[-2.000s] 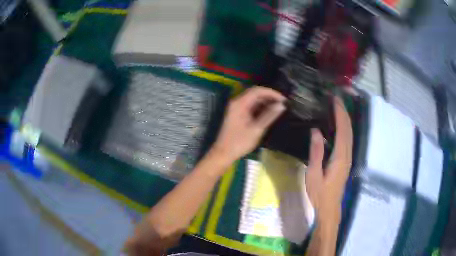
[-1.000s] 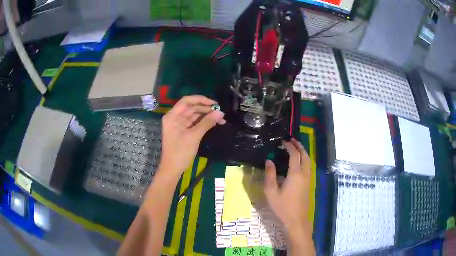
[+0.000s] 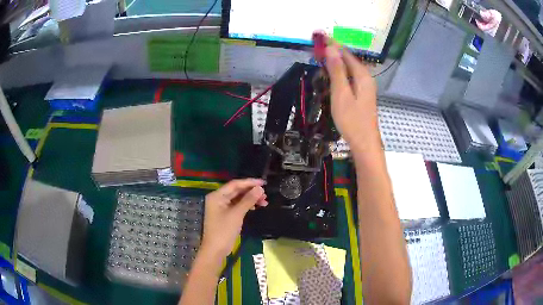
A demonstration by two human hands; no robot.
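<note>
The black test fixture [image 3: 277, 223] stands at centre, with a metal mechanism [image 3: 293, 146] above a round silvery nest [image 3: 290, 187]. My right hand [image 3: 351, 89] is raised at the fixture's top, its fingers around the red clamp handle [image 3: 320, 46]. My left hand [image 3: 229, 208] is left of the nest, thumb and forefinger close together. Whether a small part is between them cannot be told. Yellow and patterned label sheets [image 3: 283, 262] lie in front of the fixture.
At left are a dotted component tray [image 3: 152, 238] and tray stacks [image 3: 134, 137]. At right are white-topped stacks [image 3: 411, 184], a white grid tray [image 3: 427, 262] and a dotted tray [image 3: 477, 247]. A rear tray [image 3: 417, 128] and a monitor [image 3: 286, 18] are behind. A person's hand [image 3: 488, 21] shows top right.
My right hand has risen from the fixture's front right to the red handle, which now shows higher above the fixture. My left hand stays left of the nest. The view has tilted up, showing the monitor.
</note>
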